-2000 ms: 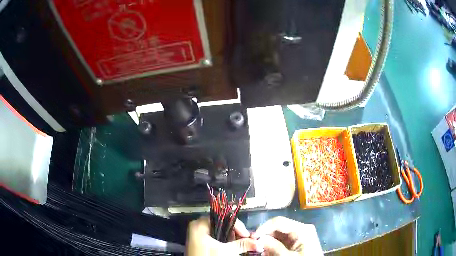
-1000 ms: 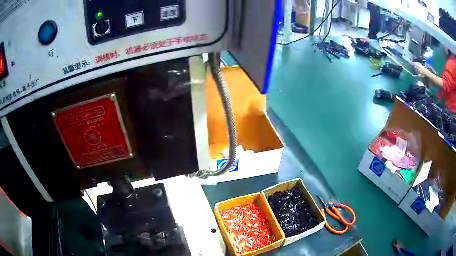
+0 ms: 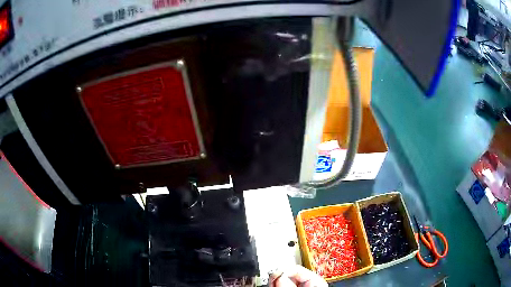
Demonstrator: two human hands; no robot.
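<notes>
My right hand [image 3: 298, 277] is cut off by the bottom edge, just below the left small box; only some fingers show, and what they hold is hidden. My left hand is out of the picture. Thin wire tips [image 3: 237, 281] stand up at the bottom edge in front of the black applicator block [image 3: 196, 238]. Small red sleeves [image 3: 331, 244] fill the left box of two joined trays. Small black sleeves [image 3: 384, 232] fill the right box. The press ram [image 3: 189, 197] is above the block.
The press body with its red plate [image 3: 143, 116] fills the upper left. A grey conduit [image 3: 354, 106] hangs on its right, before an open carton [image 3: 364, 162]. Orange-handled scissors [image 3: 432, 246] lie right of the trays. More cartons [image 3: 486, 207] stand at the far right.
The view swung up and right, then partly back down. The wire tips and my right fingers show again at the bottom edge; both were out of view one second ago.
</notes>
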